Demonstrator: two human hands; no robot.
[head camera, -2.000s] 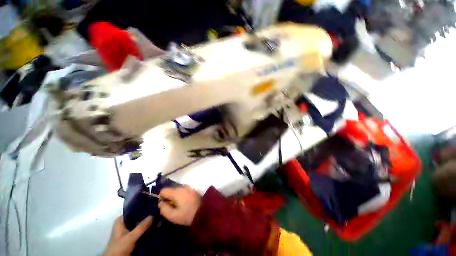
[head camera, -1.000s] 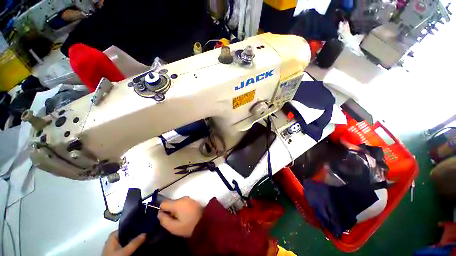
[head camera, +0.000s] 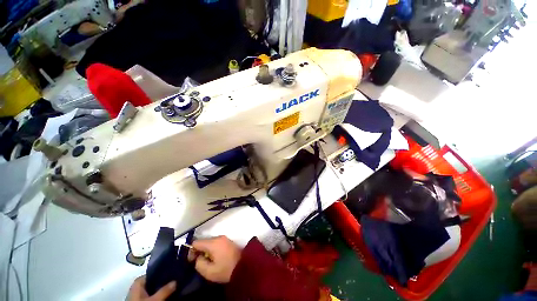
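Note:
A navy cut piece (head camera: 162, 261) is held up at the front edge of the machine bed, below the needle area. My left hand (head camera: 154, 291) grips its lower part, thumb on the cloth, and is partly cut off by the bottom edge. My right hand (head camera: 216, 258) is closed around a small pointed tool (head camera: 186, 246), whose thin metal shaft points left at the cloth. Whether its tip enters the cloth is too small to tell. The cream lockstitch machine (head camera: 224, 106) stands just beyond both hands.
Open dark snips (head camera: 231, 203) lie on the machine bed (head camera: 194, 214) with a black cord. A flat black rectangle (head camera: 296, 181) lies right of them. A red basket (head camera: 480, 203) with navy and white pieces stands at right. Navy-and-white pieces (head camera: 374, 126) lie behind. Pale strips (head camera: 26, 226) lie at left.
The view has shifted and become sharper since the oldest frame. Both hands remain at the navy piece, which has tilted a little; the tool's shaft now shows shorter.

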